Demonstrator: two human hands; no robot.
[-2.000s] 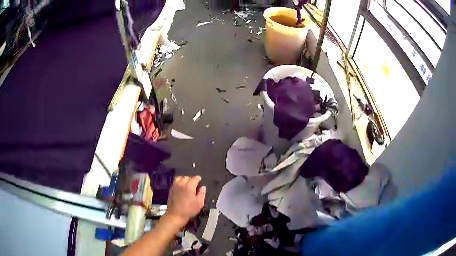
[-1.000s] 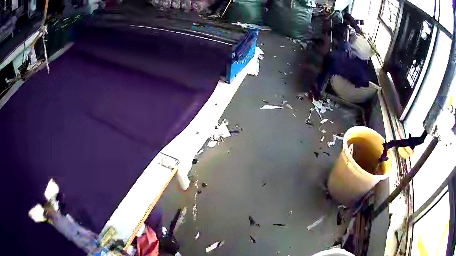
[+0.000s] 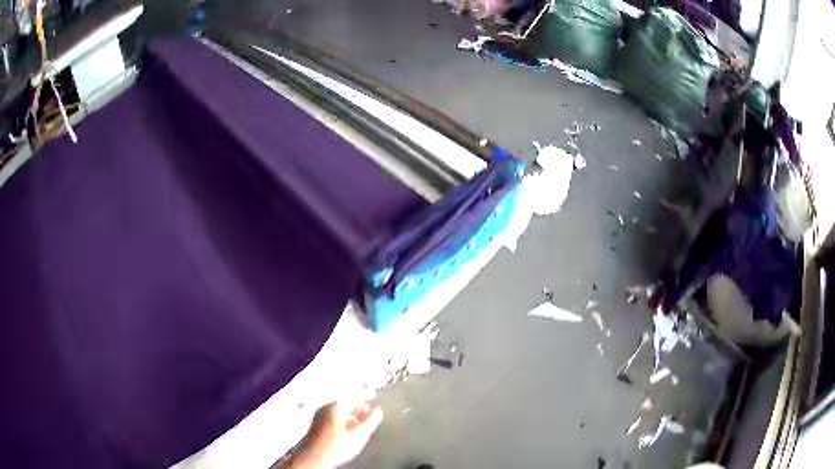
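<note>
Dark purple fabric (image 3: 137,275) covers the long table on the left, with broad folds and a slack edge along the pale table border (image 3: 302,394). My left hand (image 3: 343,432) is bare and low in the picture, beside that border, over the aisle side. Its fingers look partly curled and nothing can be made out in them; glare blurs it. It does not visibly touch the fabric. My right hand is out of the picture.
A blue end plate (image 3: 449,252) with long bars (image 3: 366,114) stands across the table. Scraps (image 3: 556,312) lie on the grey floor. A crouching person (image 3: 746,261) is at the right; green bags (image 3: 668,69) stand at the back.
The view has moved forward along the table; the blue end plate and the person are nearer. The bins have left the picture. My left hand, unseen a second ago, shows again at the bottom.
</note>
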